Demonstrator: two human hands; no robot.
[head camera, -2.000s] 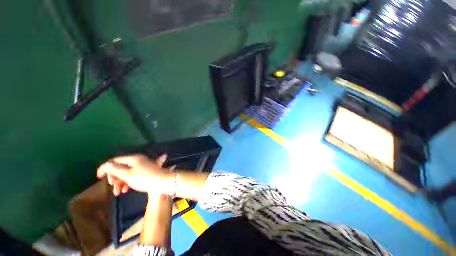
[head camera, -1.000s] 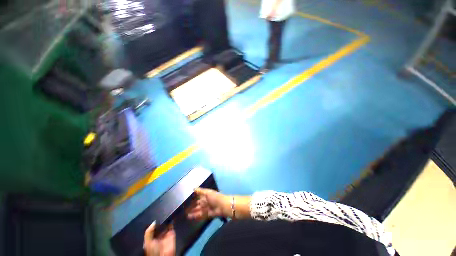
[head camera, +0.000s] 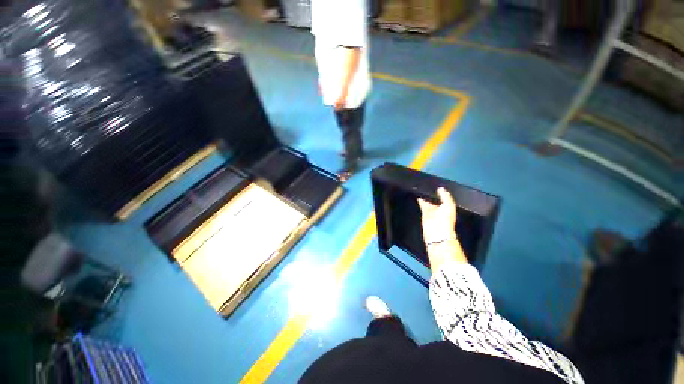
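A black open-backed housing (head camera: 465, 200) is in the air in front of me, right of centre, its hollow side towards me. My right hand (head camera: 439, 217) grips its upper edge, with the arm in a black-and-white patterned sleeve. My left hand is not in view. A pallet with a pale tan sheet top (head camera: 244, 238) lies on the blue floor left of centre. Black housings (head camera: 196, 196) lie along its far and left edges, and a tall black part stands behind them.
A person (head camera: 343, 67) in a white top stands beyond the pallet. A stretch-wrapped black stack (head camera: 82, 97) is at upper left. A grey stool (head camera: 52, 262) and blue crate (head camera: 112, 364) are at lower left. A pale metal frame (head camera: 589, 90) and dark stack (head camera: 637, 300) are at right.
The view has turned from the green wall to the open floor. The housing, earlier low between both hands, now hangs from my right hand farther right. My left hand has left the view.
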